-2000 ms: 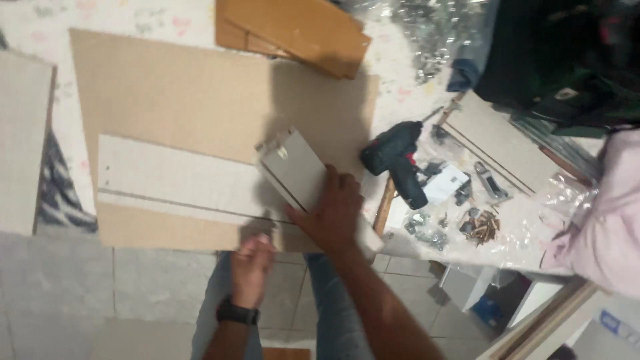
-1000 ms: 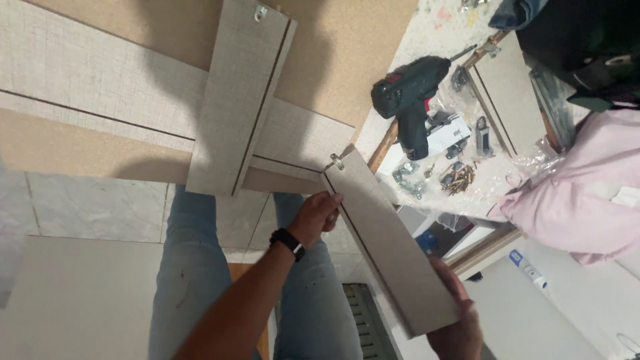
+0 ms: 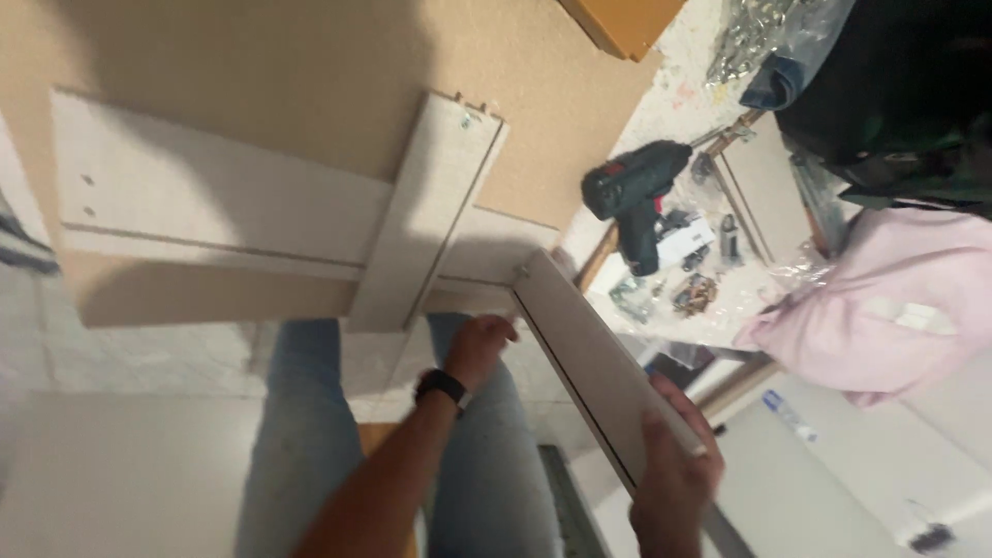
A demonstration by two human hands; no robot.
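My right hand (image 3: 678,461) grips the near end of a grooved drawer panel (image 3: 593,356), whose far end meets the end of a long grooved board (image 3: 232,198) lying flat on a brown fiberboard sheet (image 3: 511,167). Close to that joint, my left hand (image 3: 482,345), with a black wristband, has its fingers partly curled beside the panel and holds nothing I can make out. Across the long board lies another grooved panel (image 3: 426,217), with wooden dowels and a metal fitting at its far end.
A cordless drill (image 3: 639,198) rests to the right, near a pile of screws (image 3: 695,294), a bagged fitting (image 3: 632,298) and another grooved panel (image 3: 763,186). Orange-brown boards (image 3: 624,23) lie at the top. Pink cloth (image 3: 891,302) and a black bag (image 3: 922,101) are at the right.
The panel in my right hand now touches the long board's right end; one second ago it was apart. My left hand has let go of that panel. The crossing panel shows in both later frames.
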